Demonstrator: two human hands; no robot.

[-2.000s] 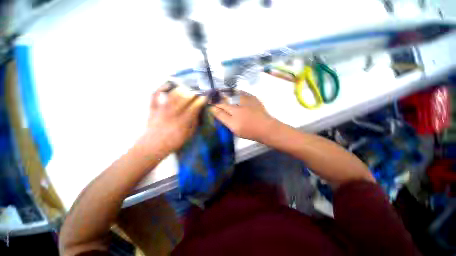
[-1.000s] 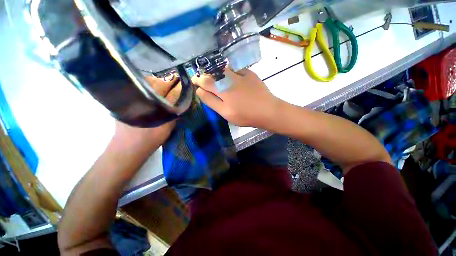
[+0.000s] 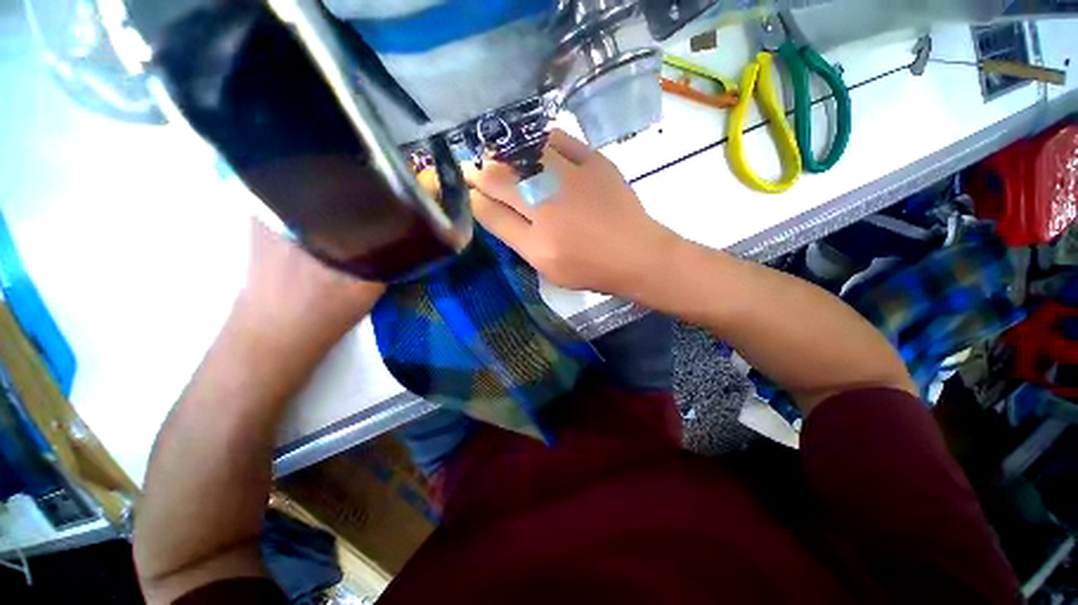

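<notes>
A blue, black and olive plaid fabric piece (image 3: 473, 331) hangs from the needle area over the table's front edge. The white sewing machine head (image 3: 473, 59) with a blue stripe and its dark, shiny round wheel cover the upper middle. My right hand (image 3: 579, 219) lies on the fabric's upper end, fingertips at the small metal parts by the needle. My left hand (image 3: 313, 274) is mostly hidden behind the dark wheel; a few fingertips show near the needle, and its grip is hidden.
Yellow and green handled scissors (image 3: 768, 130) and orange-handled snips (image 3: 700, 90) lie right of the needle. A thin tan stick (image 3: 1023, 71) lies far right. Below right are a plaid bundle (image 3: 940, 296) and a red stool (image 3: 1031, 183). A cardboard box (image 3: 361, 496) stands under the table.
The view has shifted, and the machine head and wheel sit further right. The plaid piece's lower end has swung right and spread out. Both hands stay near the needle.
</notes>
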